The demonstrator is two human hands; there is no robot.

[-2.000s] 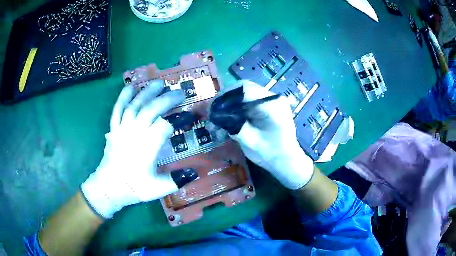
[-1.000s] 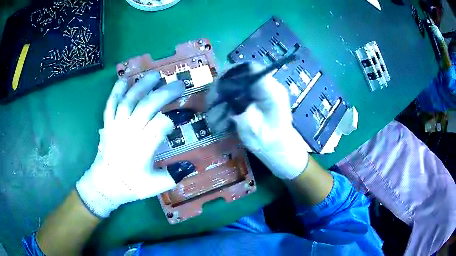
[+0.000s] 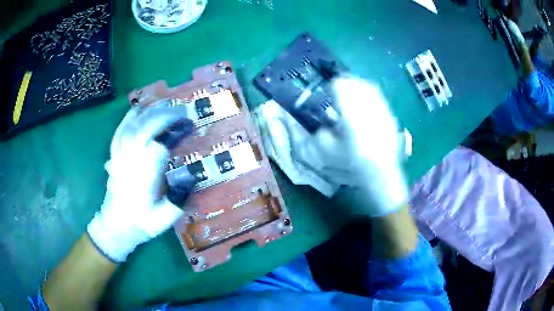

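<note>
The reddish-brown fixture base (image 3: 228, 197) lies before me. Silver heat sinks with black transistors sit in its upper pocket (image 3: 227, 104) and middle pocket (image 3: 243, 159); the lower pocket holds no heat sink. My left hand (image 3: 143, 176), white-gloved with dark fingertips, rests over the base's left side, fingers and thumb apart, hiding the heat sinks' left ends. My right hand (image 3: 370, 146), blurred, grips the right part of the dark cover plate (image 3: 285, 79), which looks tilted up. A crumpled white cloth (image 3: 294, 152) shows below it. I cannot make out the black hand tool clearly.
A black tray (image 3: 36, 112) with many screws and a yellow strip (image 3: 22, 97) is at upper left. A round white dish (image 3: 170, 13) of small parts is at the top. A separate heat sink with transistors (image 3: 429, 80) lies right. A person's pink-clothed part (image 3: 486, 212) is at the right.
My right hand has left the fixture base and moved right onto the cover plate, whose lower part has lifted, exposing the cloth. My left fingers have drawn back leftward and curled. The view has shifted.
</note>
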